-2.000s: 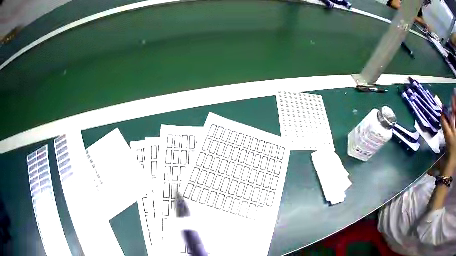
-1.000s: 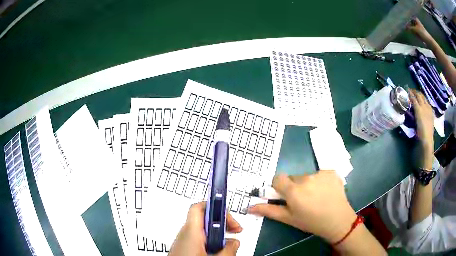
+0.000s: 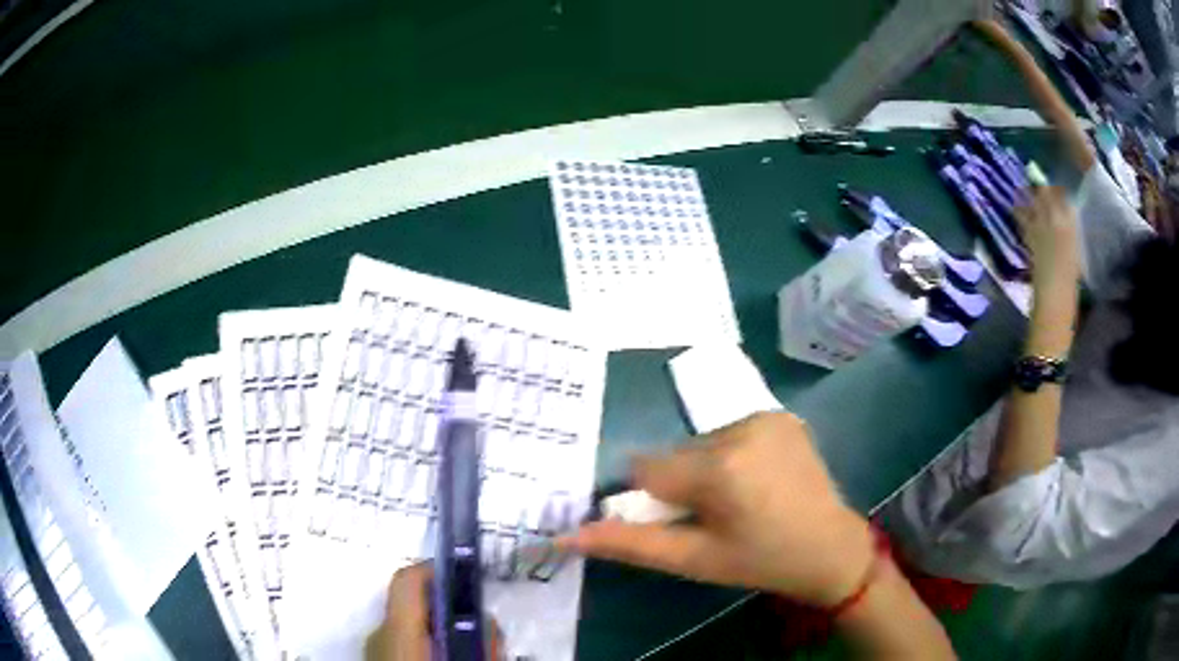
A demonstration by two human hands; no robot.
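Note:
My left hand (image 3: 403, 620), cut off by the bottom edge, holds the purple-and-black pen device (image 3: 459, 529) upright, its black cone nose pointing away over the black-framed sticker sheets (image 3: 369, 446). My right hand (image 3: 743, 517), with a red string at the wrist, is just right of the pen, over the sheets' right edge. Its fingers grip a short tool with a white-wrapped grip (image 3: 640, 505) and a dark tip. The tip is blurred, and I cannot tell if it carries a label. Hand and pen are apart.
The dot sticker sheet (image 3: 640, 245) lies ahead, the folded white stack (image 3: 724, 387) below it. A white bottle (image 3: 853, 300) stands at right, beside purple pens (image 3: 985, 194). Another person's arm (image 3: 1054, 310) reaches there. Label strips (image 3: 65, 504) lie at far left. A grey post (image 3: 892, 58) rises behind.
Both hands came into view with the pen and tool by one second ago. Since then the view has shifted right, so bench items appear further left. The other person's raised arm still reaches toward the post.

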